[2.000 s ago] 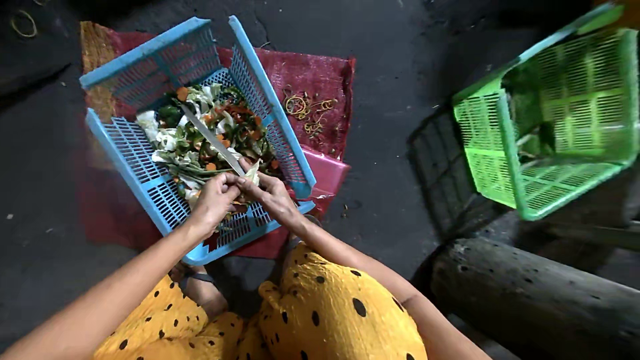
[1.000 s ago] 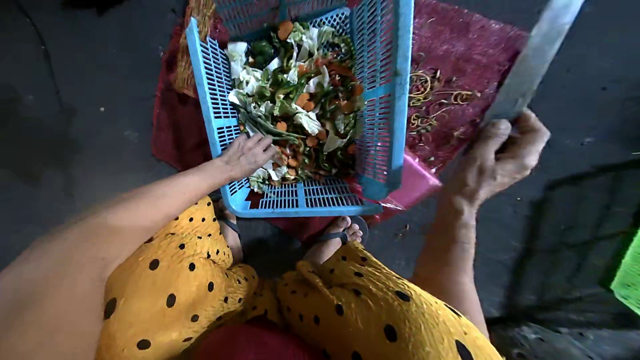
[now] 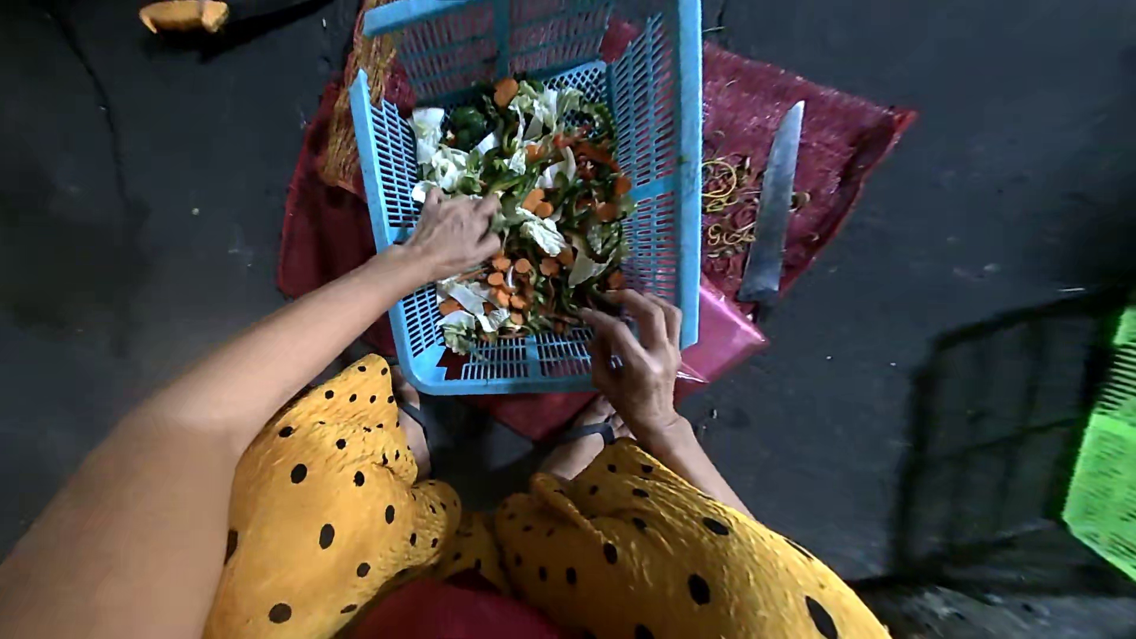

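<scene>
Cut vegetables (image 3: 541,209), with pale leaves, greens and orange carrot slices, lie in a blue plastic basket (image 3: 690,186). My left hand (image 3: 457,232) rests on the vegetables at the basket's left side; its fingertips are partly hidden among them, so a hold cannot be made out. My right hand (image 3: 637,355) reaches over the basket's near right corner, fingers bent and apart at the edge of the vegetables, with nothing visible in it. To the right of the basket, a large knife blade (image 3: 777,200) lies on a red woven sack (image 3: 825,133) beside several rubber bands (image 3: 723,191).
Pink plastic (image 3: 723,342) lies by the basket's near right corner. A straw-like bundle (image 3: 351,124) is at its left. A green plastic basket (image 3: 1105,479) stands at the right edge, and an orange piece (image 3: 185,15) lies on the dark floor at top left. My sandalled feet are near the basket.
The knife, held in my right hand one second ago, now lies on the red sack. My right hand has moved left to the basket. My left hand is farther up over the vegetables.
</scene>
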